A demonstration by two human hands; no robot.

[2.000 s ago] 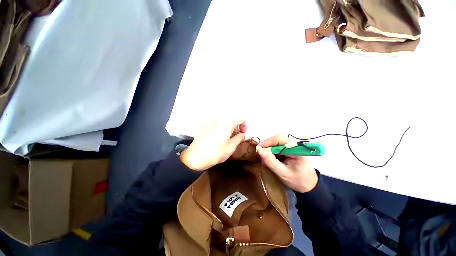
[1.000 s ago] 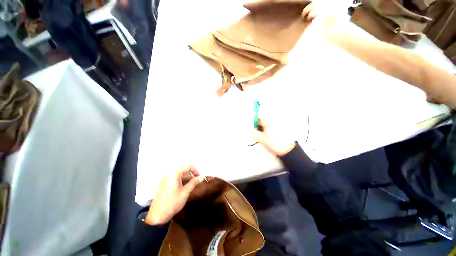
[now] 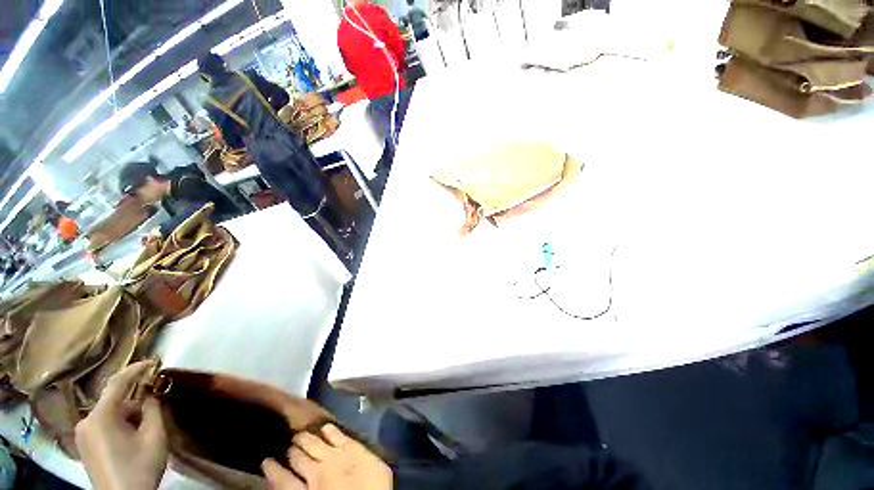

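A brown bag [image 3: 225, 392] with a dark open mouth is held at the lower left, over the edge of the left table. My left hand [image 3: 125, 435] grips its left end beside a small metal ring [image 3: 161, 385]. My right hand [image 3: 331, 461] holds its near right rim, fingers over the edge. The green-handled tool [image 3: 547, 255] lies on the white table with a thin dark cord [image 3: 575, 311] looped beside it. The bag's lower part is cut off by the picture's edge.
A pile of brown bags [image 3: 72, 335] lies on the left table [image 3: 254, 278]. One tan bag [image 3: 508, 177] lies on the white table [image 3: 431, 316], and stacked brown bags [image 3: 795, 57] stand at its far right. Several people are at the back left, one in red [image 3: 372, 48].
The view has swung left and up. The green tool has been let go on the table. The bag has moved from the lap to the left table, and my right hand now holds its rim.
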